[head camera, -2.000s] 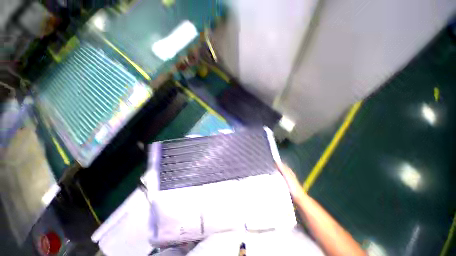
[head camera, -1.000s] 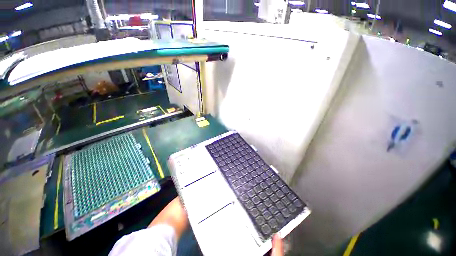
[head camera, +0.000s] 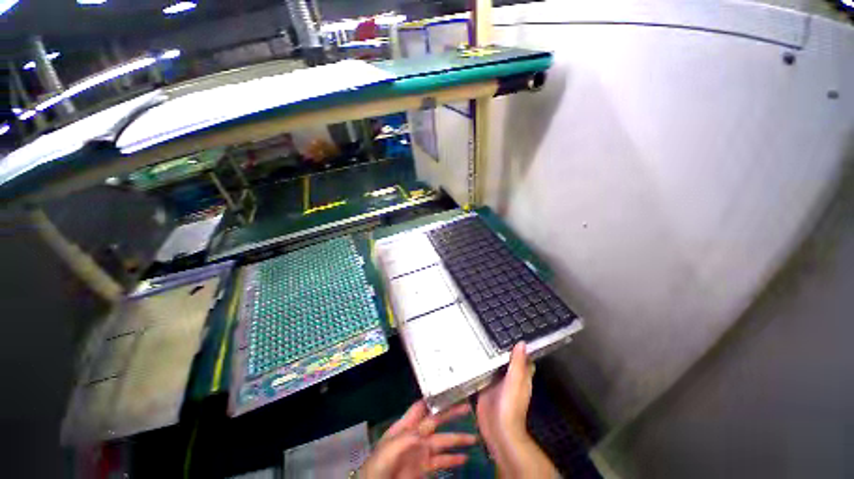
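A silver carrier plate (head camera: 426, 313) with a black grid tray (head camera: 506, 281) on its right half lies over the right end of the green surface. Its near edge looks thick; whether other plates are under it is hard to tell. My right hand (head camera: 508, 402) grips the near edge, thumb on top and fingers hidden below. My left hand (head camera: 423, 447) is just below the near left corner, fingers spread, holding nothing. Handwriting marks on the bare half are too faint to read.
A teal dotted panel (head camera: 314, 313) lies left of the carrier, and a beige metal plate (head camera: 150, 351) farther left. A white machine wall (head camera: 674, 187) stands close on the right. A padded-looking bar (head camera: 328, 103) with white sheets crosses above. A pale plate (head camera: 328, 456) shows below.
The carrier has moved forward over the green surface beside the teal panel. My left hand has come out from beneath its left side and opened. My right hand remains at its near edge.
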